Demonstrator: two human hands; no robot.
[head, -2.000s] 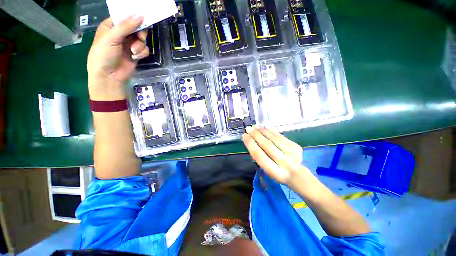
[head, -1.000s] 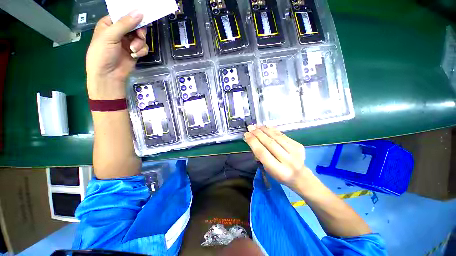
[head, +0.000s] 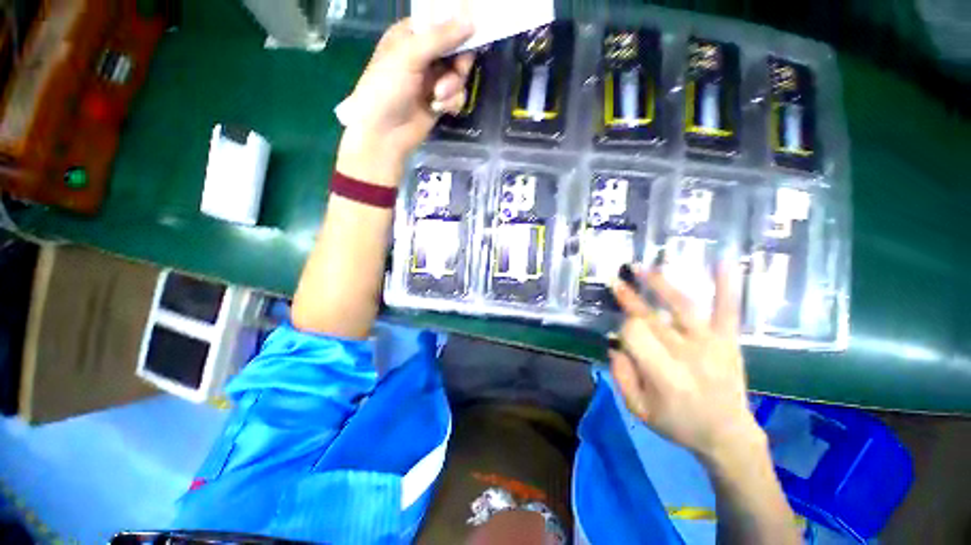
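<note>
The clear blister tray (head: 841, 256) lies on the bench with two rows of black phone housings (head: 519, 245), which have yellow outlines and white middles. My left hand (head: 410, 91) holds a white sticker sheet (head: 484, 19) over the tray's far left corner, cut by the top edge. My right hand (head: 687, 367) is blurred, fingers spread, over the near row right of centre. Small dark bits show at its fingertips; whether they are a tool is unclear. The hand hides parts of the housings beneath.
A bent white piece (head: 236, 176) stands on the green bench (head: 309, 96) left of my arm. An orange-brown box (head: 80, 101) is at far left, a pale upright (head: 290, 21) at the back. White frames (head: 190, 335) and a blue stool (head: 841, 468) are below.
The view has swung left, so the tray appears further right. My right hand has lifted from the middle near housing, moved right over the tray and spread its fingers. My left hand still holds the sheet.
</note>
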